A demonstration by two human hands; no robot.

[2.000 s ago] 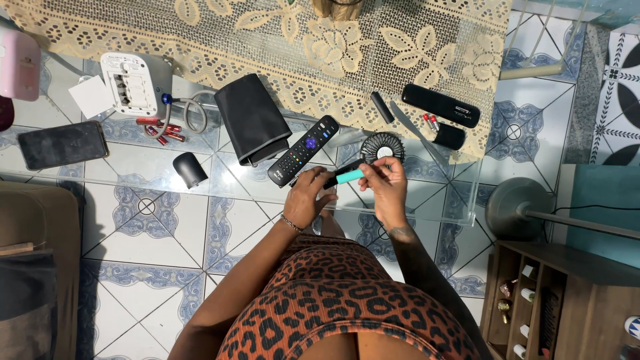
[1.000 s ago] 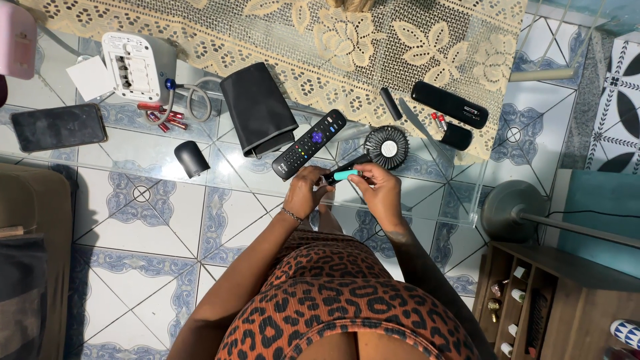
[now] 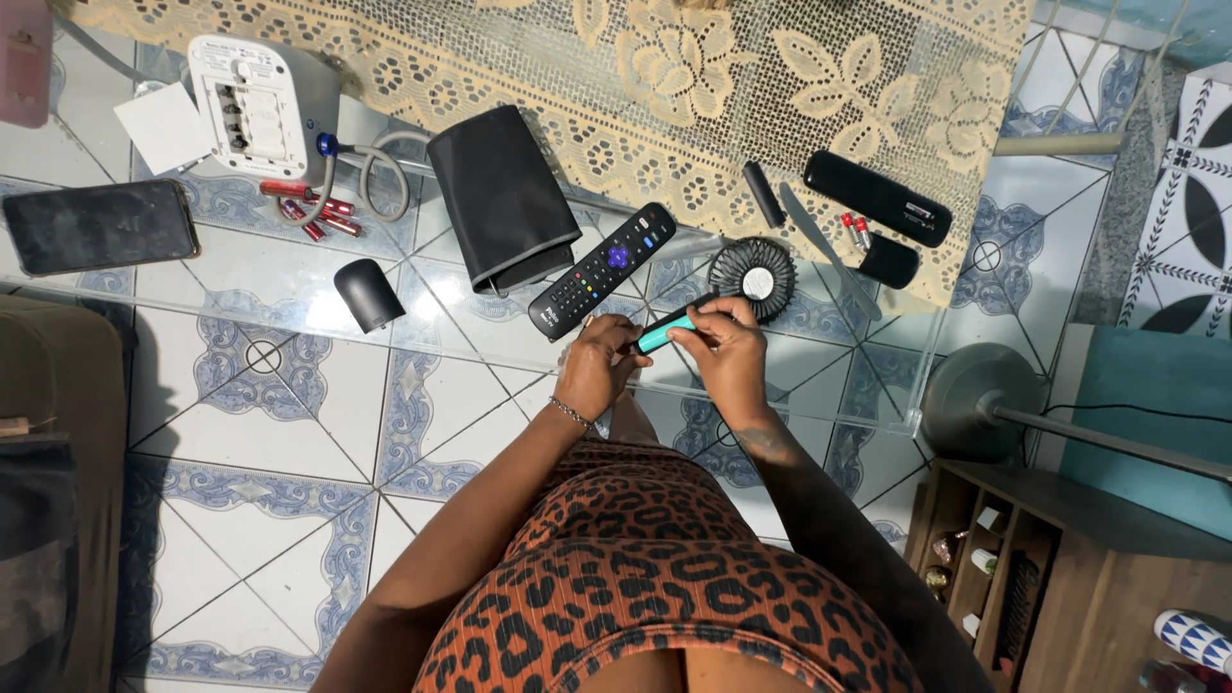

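My left hand (image 3: pixel 599 364) grips the lower end of a slim black handle, just below a black remote control (image 3: pixel 606 269). With its fingertips, my right hand (image 3: pixel 727 356) holds a turquoise cylindrical battery (image 3: pixel 664 332) against that handle; whether it sits inside cannot be told. The round black fan head (image 3: pixel 753 279) lies just above my right fingers. To its right are a table knife (image 3: pixel 828 248), a small black cap (image 3: pixel 887 262), red-and-silver batteries (image 3: pixel 855 231) and a long black case (image 3: pixel 878 197). A narrow black cover (image 3: pixel 763 194) lies left of the knife.
A black folded cuff (image 3: pixel 500 192), a white battery-powered device (image 3: pixel 252 114) with its compartment uncovered, red batteries (image 3: pixel 313 207), a black cover (image 3: pixel 369 295) and a smartphone (image 3: pixel 100 226) lie on the left. A lace cloth (image 3: pixel 674 67) covers the glass table's (image 3: pixel 837 412) far part.
Both hands stay at the handle below the fan. The turquoise battery and my right fingers have shifted slightly against it; the objects around them remain in place.
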